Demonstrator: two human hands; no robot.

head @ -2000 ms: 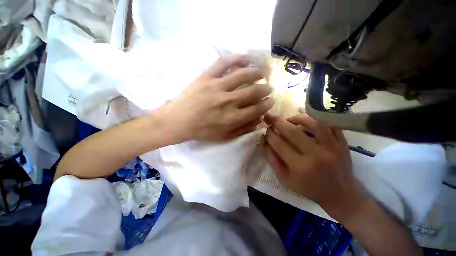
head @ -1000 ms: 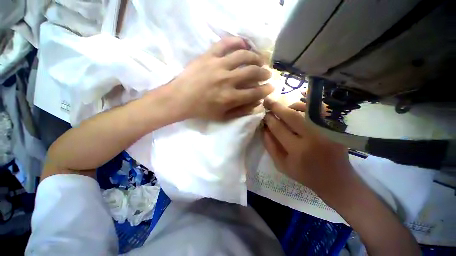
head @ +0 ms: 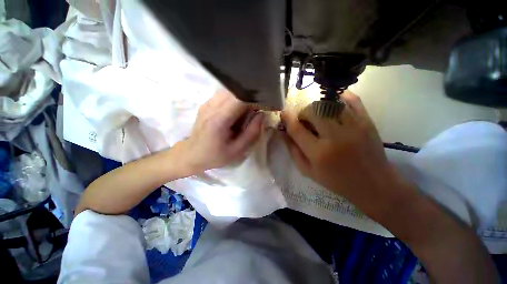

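A white garment piece [head: 239, 191] lies under my hands and hangs over the table's front edge. My left hand [head: 225, 130] is on the cloth with fingers curled, gripping it just below the sewing machine head [head: 239, 50]. My right hand [head: 333, 138] pinches the cloth edge beside it, with the fingertips close to those of my left hand. A ridged knob [head: 328, 107] on the machine stands in front of part of my right hand. The machine head hides the needle and presser foot.
A printed measuring strip [head: 328, 206] runs along the table's front edge. A white rounded piece [head: 464, 166] lies at right. Blue crates [head: 361, 258] sit below, with crumpled white scraps [head: 169, 230] at left. Off-white garments [head: 33, 83] are heaped at far left. A dark part [head: 478, 66] juts in at upper right.
The view has shifted, and the machine head now covers the upper middle. My left hand's fingers have gone from spread flat to curled on the cloth. My right hand still pinches the edge.
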